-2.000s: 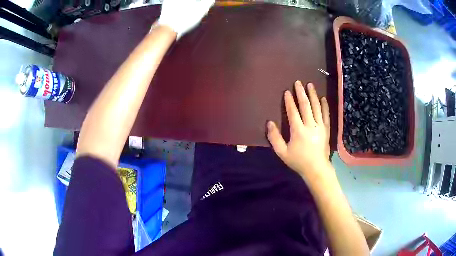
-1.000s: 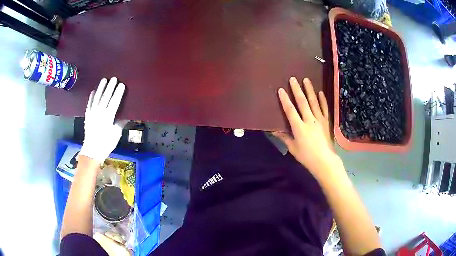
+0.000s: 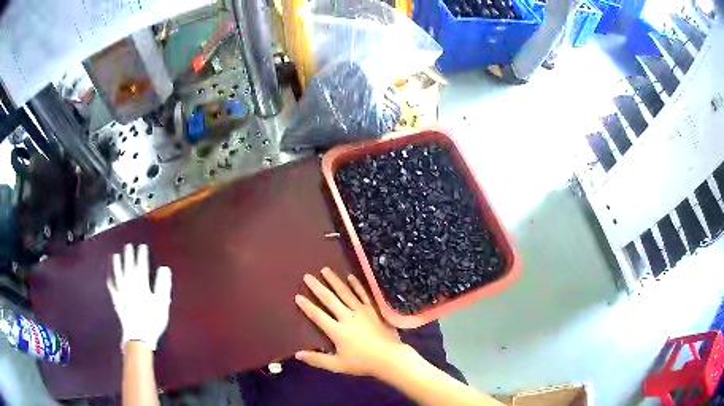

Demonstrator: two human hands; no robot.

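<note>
My left hand (image 3: 140,297), in a white glove, lies flat on the dark red-brown board (image 3: 238,262) with fingers apart and holds nothing. My bare right hand (image 3: 349,325) lies with fingers spread on the board's right part, beside the parts tray, and holds nothing. The reddish-orange tray (image 3: 500,238) is full of small black workpieces (image 3: 421,226). A tiny bright pin (image 3: 332,235) lies on the board near the tray's left wall. The spray can (image 3: 38,339) is at the board's left edge, partly cut off by the picture's rim.
Beyond the board is the holed steel press bed (image 3: 171,162) with a shiny post (image 3: 256,55) and blue blocks (image 3: 216,117). A clear bag of dark contents (image 3: 341,99) sits behind the tray. Blue bins (image 3: 484,36) and a person's leg (image 3: 544,40) are farther back; a red stool (image 3: 687,369) is right.
The view has swung up and to the right, bringing in the press bed and bins. My left hand has moved from the board's near edge farther onto the board. My right hand stays beside the tray.
</note>
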